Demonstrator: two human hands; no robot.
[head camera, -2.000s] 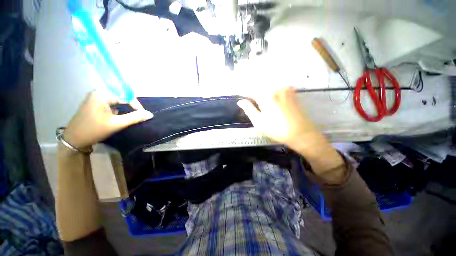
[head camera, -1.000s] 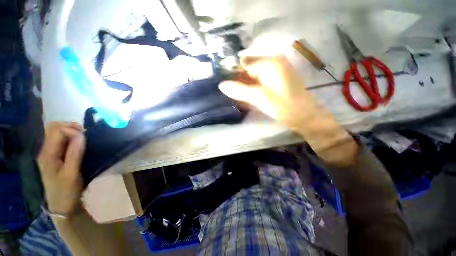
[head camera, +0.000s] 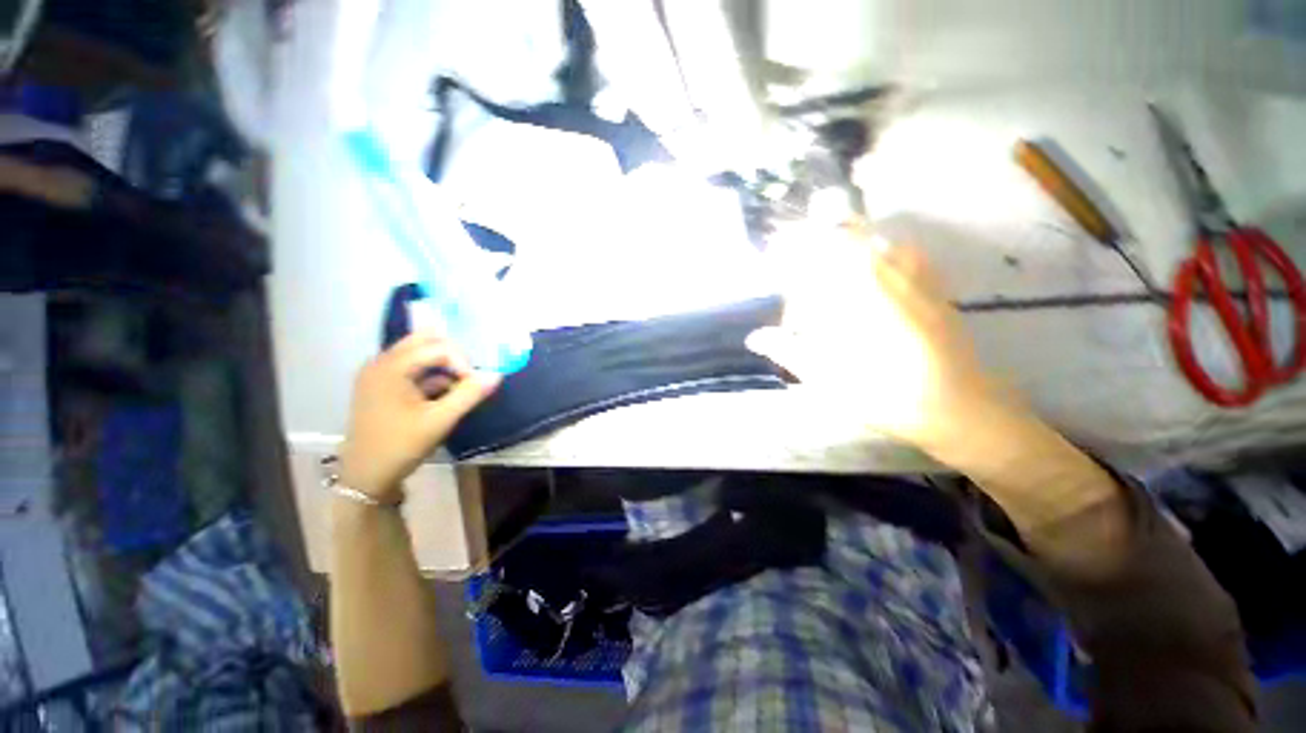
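A dark curved panel with pale stitching along its lower edge lies on the white machine table. My left hand pinches its left end between thumb and fingers, beside the blue lamp. My right hand is on its right end, below the needle area; glare washes out the fingers. The presser foot and needle area is partly lost in bright light. A narrow dark strip lies loosely curved behind the panel.
The blue-sleeved lamp slants over my left hand. Red-handled scissors and a wooden-handled awl lie at right. A blue basket with dark pieces is below the table edge, beside my plaid-covered lap.
The view has shifted left, so the table and tools appear farther right. My left hand has gone from a closed grip at the panel's far left end to a pinch beside the lamp.
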